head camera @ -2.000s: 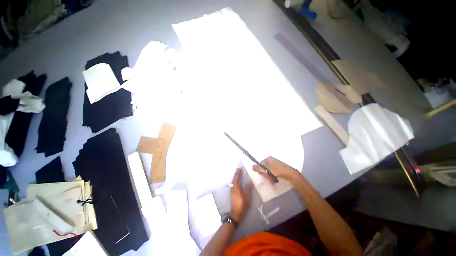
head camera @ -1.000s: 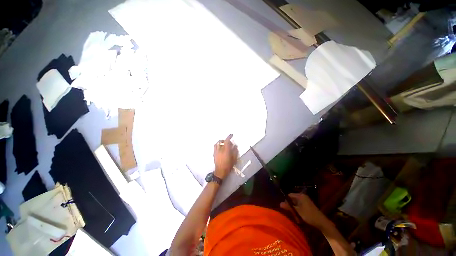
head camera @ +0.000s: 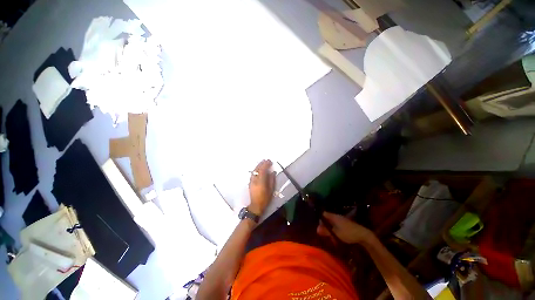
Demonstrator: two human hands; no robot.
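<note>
White fabric lies flat and glaring across the middle of the table, with a curved notch on its right edge. My left hand rests on its near edge, a small light thing between the fingers, too small to name. My right hand holds the tailor's shears by the handles at the table's front edge. The blades point up and left, tips close to the fabric edge, beside small white offcuts. The handles are partly hidden in my hand.
A white dome-edged panel lies on the right table edge over a metal rail. Left are a brown angled pattern, a white scrap pile, black cut pieces and a cream bundle. Scraps and a green item lie below the edge.
The view has shifted since two seconds ago. My right hand and the shears moved off the fabric to the front edge, then slightly up. My left hand now lies on the near fabric edge.
</note>
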